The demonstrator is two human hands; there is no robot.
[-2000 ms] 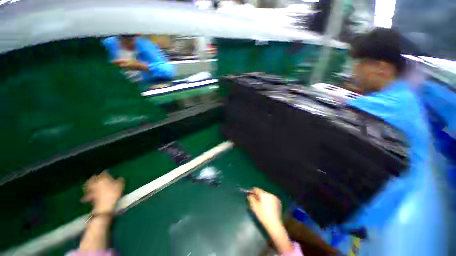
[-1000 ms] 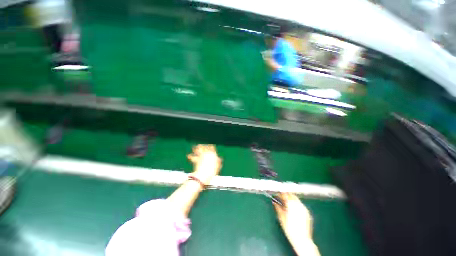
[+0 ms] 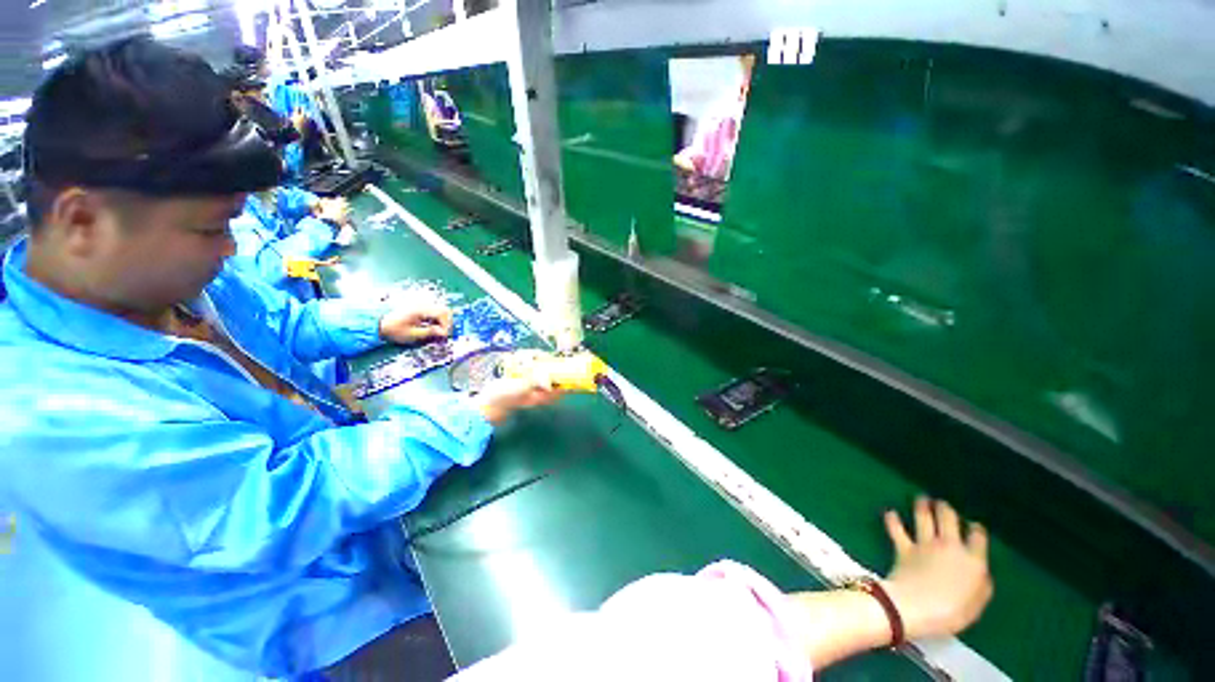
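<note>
My left hand is over the green conveyor belt, just beyond the white rail, fingers spread and holding nothing. The forearm in a pink sleeve, with a reddish-brown wristband, crosses the rail. A half-assembled smartphone lies on the belt up the line from the hand. Another smartphone lies at the lower right, cut off by the edge. My right hand is not in view.
At the left a neighbour in a blue smock holds a yellow-orange electric screwdriver near the rail, its dark cable crossing the bench. A white post stands at the rail. Another phone lies farther along the belt.
The view has swung left to the neighbour. My left hand is still open over the belt. My right hand, with a thin tool earlier, and the black stacked trays have left the picture.
</note>
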